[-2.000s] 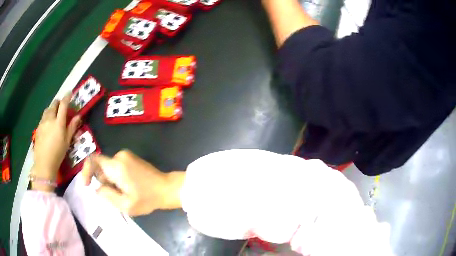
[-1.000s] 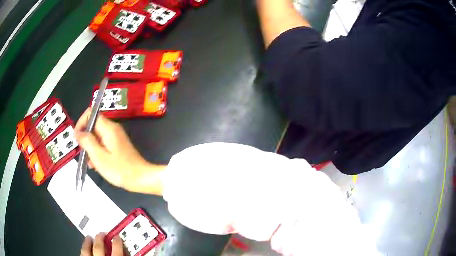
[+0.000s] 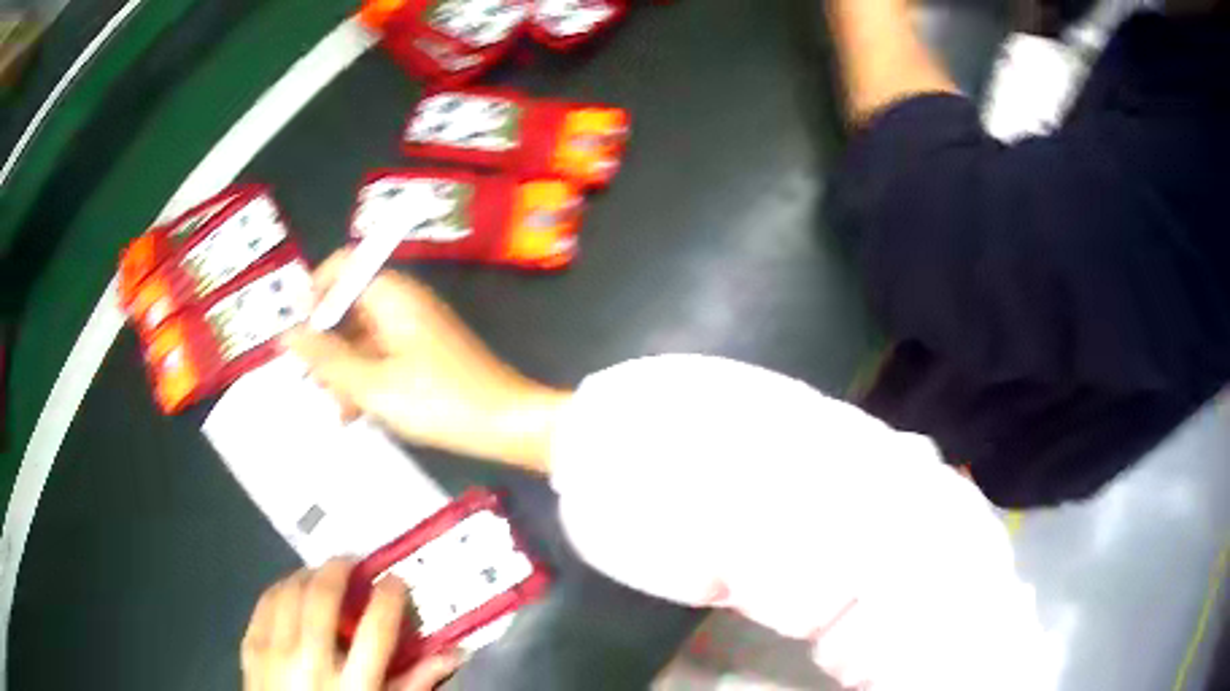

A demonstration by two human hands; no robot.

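My right hand (image 3: 385, 358) holds the silver-white tweezers (image 3: 371, 270) like a pen; their tips are blurred or hidden by the hand. My left hand (image 3: 324, 632) lies at the bottom edge on a red housing (image 3: 518, 589) with a white circuit board (image 3: 463, 574), fingers on its left side. A white backing paper strip (image 3: 259, 439) lies on the bench between the hands, partly under this housing. One small dark grey adhesive piece (image 3: 312, 518) shows on the strip near my left fingers.
Two red-orange housings (image 3: 197, 374) lie at the left beside the white rail (image 3: 57, 405) of the green conveyor (image 3: 176, 101). Two more (image 3: 546, 224) lie side by side above my right hand. A pile (image 3: 445, 54) sits at the top. Another person's dark sleeve (image 3: 1025, 270) fills the right.
My left hand left the left-hand housings and now holds a housing near the bottom. The tweezers show in my right hand. Since the last earlier frame, the whole view has shifted; the picture is blurred.
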